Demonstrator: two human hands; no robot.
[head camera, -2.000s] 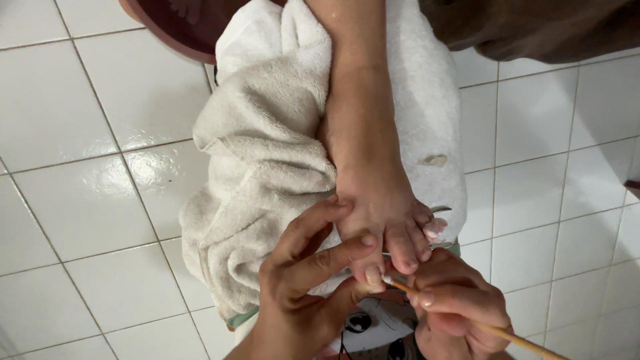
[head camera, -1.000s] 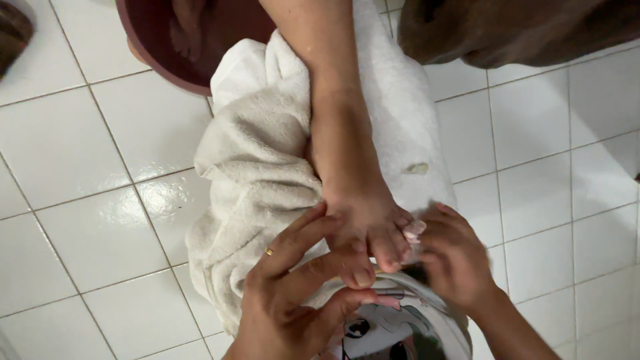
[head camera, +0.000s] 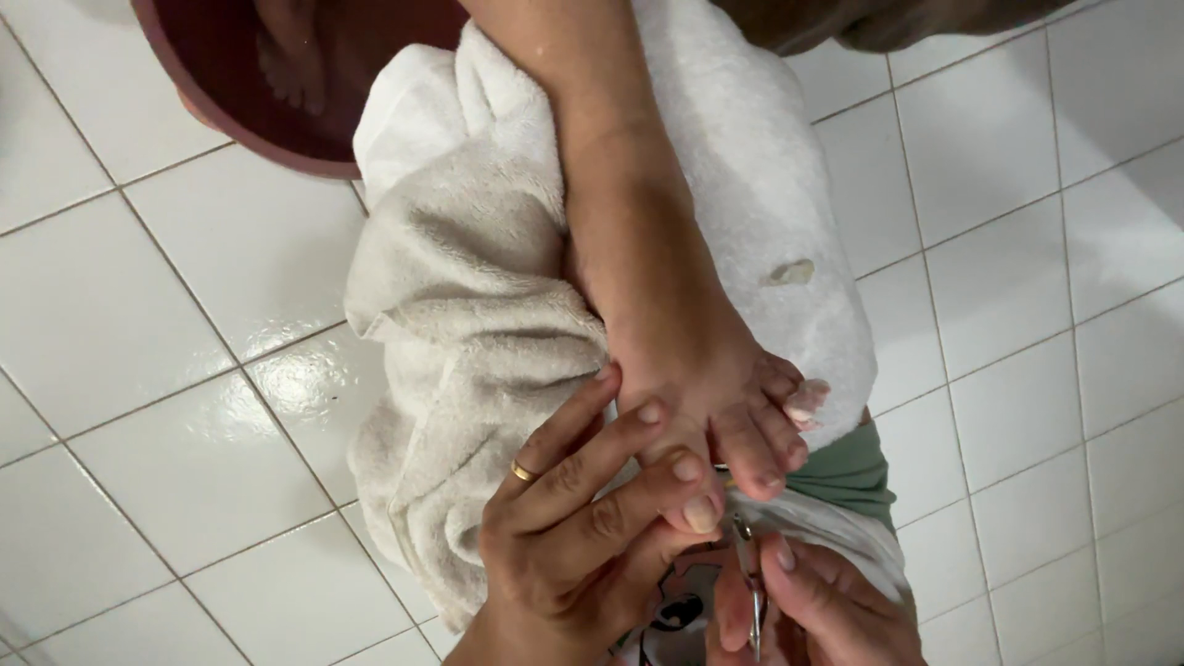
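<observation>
Another person's foot (head camera: 675, 342) rests on a white towel (head camera: 749, 166), with its toes toward me. My left hand (head camera: 583, 518), a gold ring on one finger, grips the big toe (head camera: 700, 509) between thumb and fingers. In my right hand (head camera: 823, 601) is a small metal nipper (head camera: 751, 578), its tip close beside the big toe's nail and apart from it as far as I can tell. A pinkish-white wad (head camera: 807, 403) sits by the smallest toes. A pale scrap (head camera: 791, 272) lies on the towel.
A bunched beige towel (head camera: 472, 277) lies left of the foot. A dark red basin (head camera: 342, 166) at the upper left holds the other foot (head camera: 291, 69). Brown fabric (head camera: 869, 23) hangs at the top right. White floor tiles (head camera: 148, 314) surround the towels.
Two seconds ago my right hand held a thin wooden stick at the big toe; now it holds the metal nipper. My left hand has stayed on the toe.
</observation>
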